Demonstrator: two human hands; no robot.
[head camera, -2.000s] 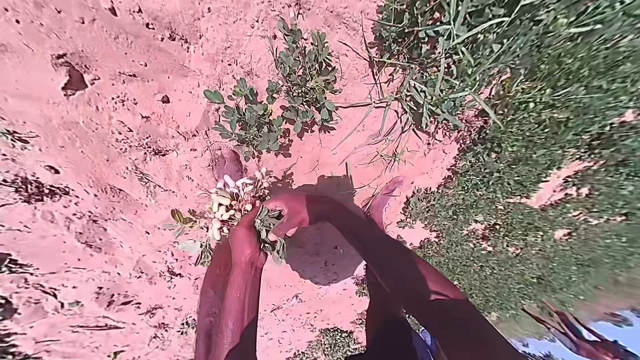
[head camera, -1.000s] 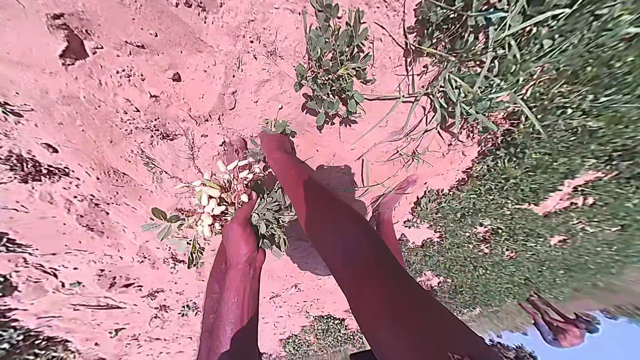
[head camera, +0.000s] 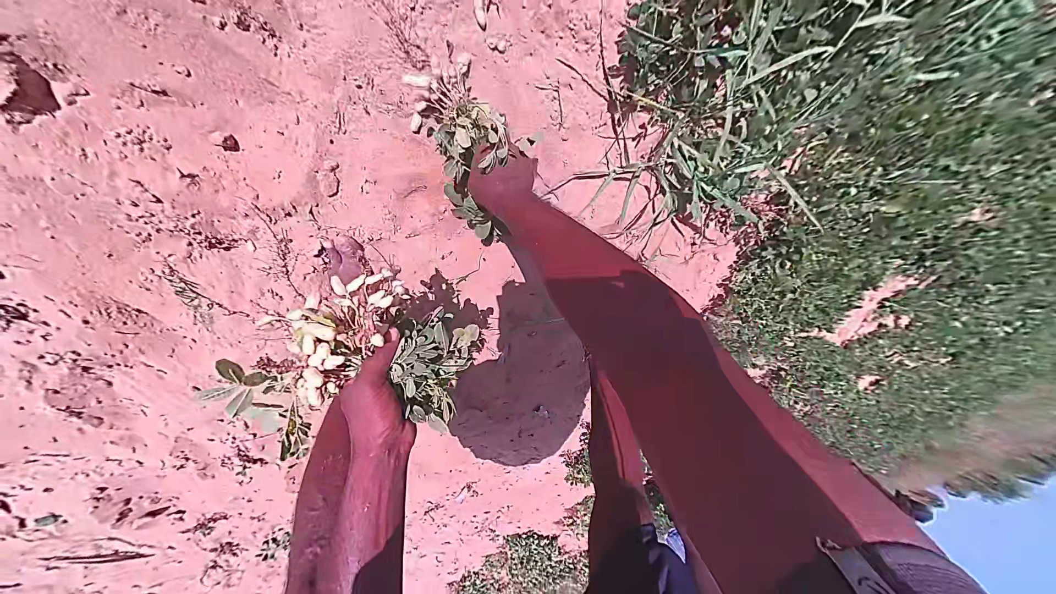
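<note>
My left hand (head camera: 375, 404) grips a bunch of peanut plants (head camera: 433, 359) at lower left, its pale pods (head camera: 318, 342) spread beyond the thumb to the left and its green leaves to the right. My right hand (head camera: 502, 183), reaching to the upper middle, is closed around an uprooted peanut plant (head camera: 466, 132). Pods and roots of that plant point upward, and leaves hang beside the fist. The two hands are well apart.
Reddish sandy soil (head camera: 206, 214) lies under both hands. Long grass (head camera: 701, 165) and dense low greenery (head camera: 932, 330) fill the right side. A small green plant (head camera: 524, 565) grows at the bottom. A bare foot (head camera: 345, 257) shows beyond the left bunch.
My right hand has moved from beside the left bunch to the upper middle. The plant that stood rooted there is now out of the soil in its grip, pods showing. My left hand keeps its bunch.
</note>
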